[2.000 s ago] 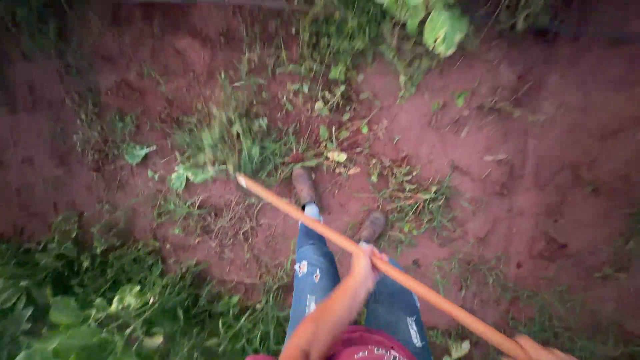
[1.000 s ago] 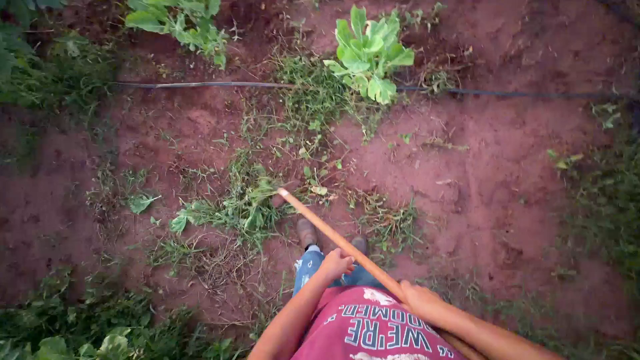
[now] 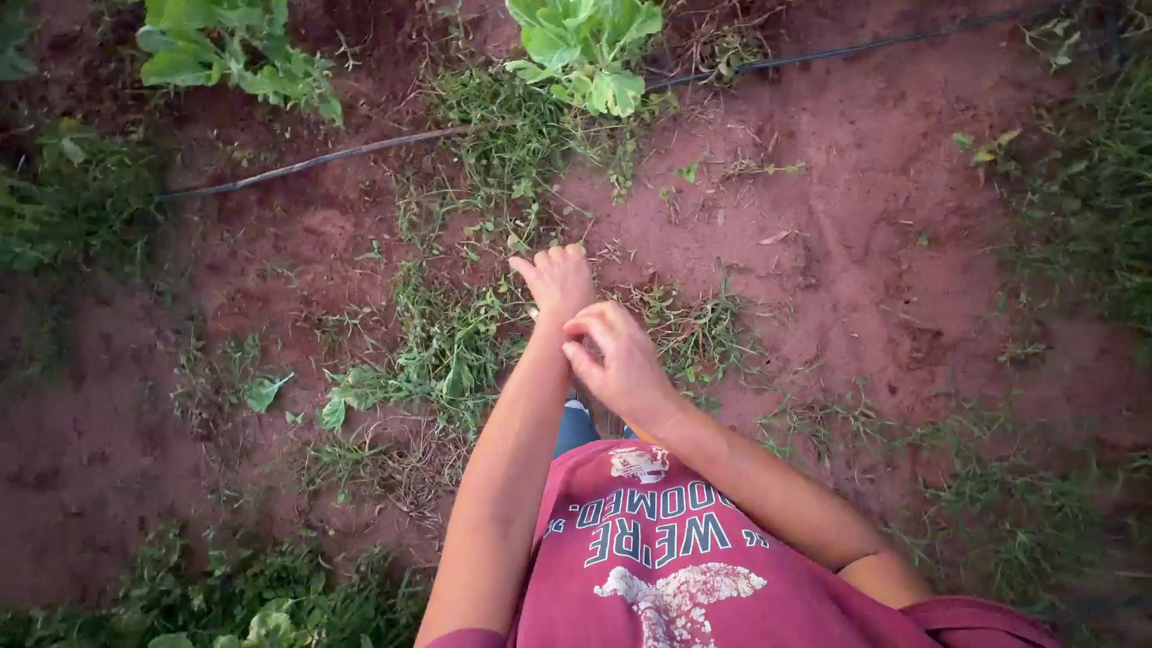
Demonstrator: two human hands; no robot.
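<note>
My left hand (image 3: 560, 281) reaches forward over the weeds, back up, its thumb apart and its fingertips bent down; nothing shows in it. My right hand (image 3: 619, 358) touches the left wrist with bent fingers, thumb apart, and holds nothing visible. Beneath my arms the wooden pole is almost wholly hidden: its pale tip (image 3: 533, 312) shows beside the left wrist, and a small orange part (image 3: 634, 432) beside the right forearm. What supports the pole cannot be seen.
Green weeds (image 3: 450, 351) grow in the reddish soil before me. A dark irrigation line (image 3: 315, 162) crosses farther off, near leafy plants (image 3: 589, 45). Denser greenery (image 3: 270, 594) stands at the lower left. My jeans (image 3: 574, 427) show below the hands.
Both hands have left the wooden pole they held earlier. The left hand has moved forward, and the right has come to the left wrist. The pole is now mostly hidden under my arms.
</note>
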